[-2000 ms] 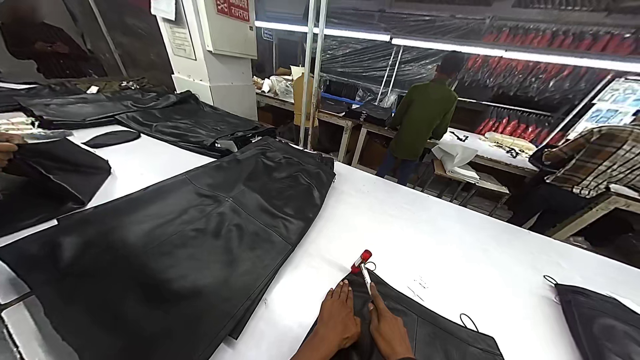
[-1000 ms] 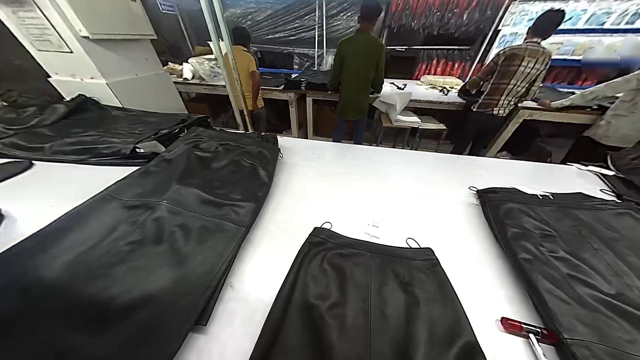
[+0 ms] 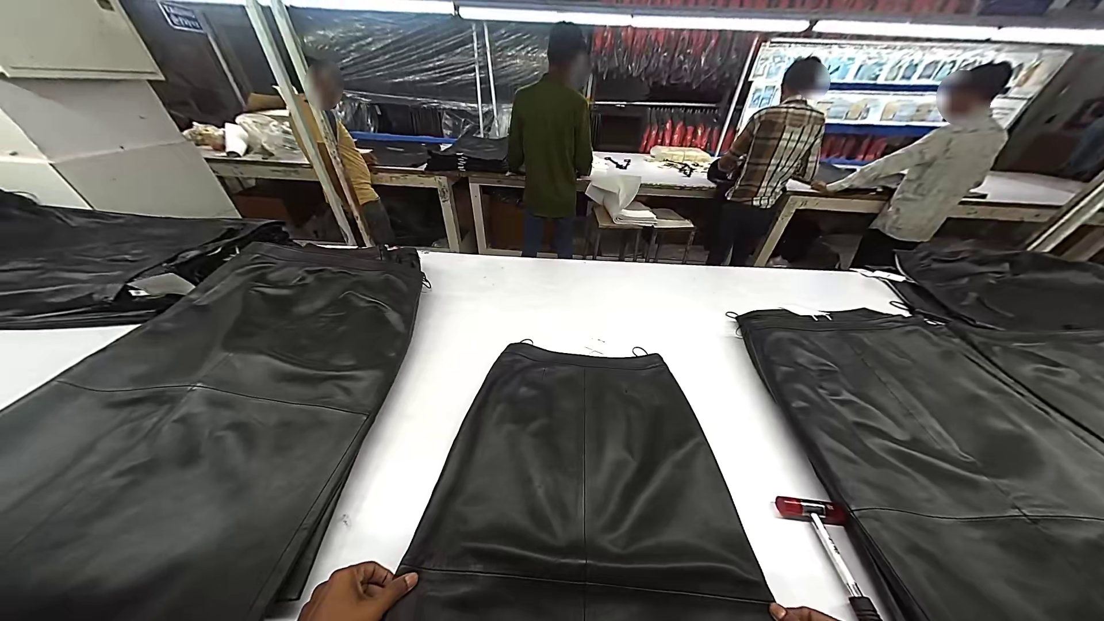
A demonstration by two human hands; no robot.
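A black leather skirt (image 3: 586,466) with thin loops at its waistband lies flat on the white table, waistband away from me. My left hand (image 3: 358,593) pinches its left side edge at the horizontal seam, thumb on top. At the right side edge, by the same seam, my right hand (image 3: 800,613) grips the leather; only its fingertips show at the bottom of the view. A red-headed tool with a white handle and black grip (image 3: 811,511), perhaps a roller or small hammer, lies right of the skirt, its head touching the right-hand stack of leather pieces.
Stacked black leather skirts (image 3: 216,414) lie on the left, more black leather garments (image 3: 914,414) on the right. Folded black leather (image 3: 103,259) sits at the far left. Beyond the white table (image 3: 569,293), several people stand at workbenches (image 3: 707,185), near hanging red items and a vertical pole.
Two seconds ago both hands were at the skirt's waistband with the red-headed tool; now they hold its side edges and the tool lies on the right. The view has swung right.
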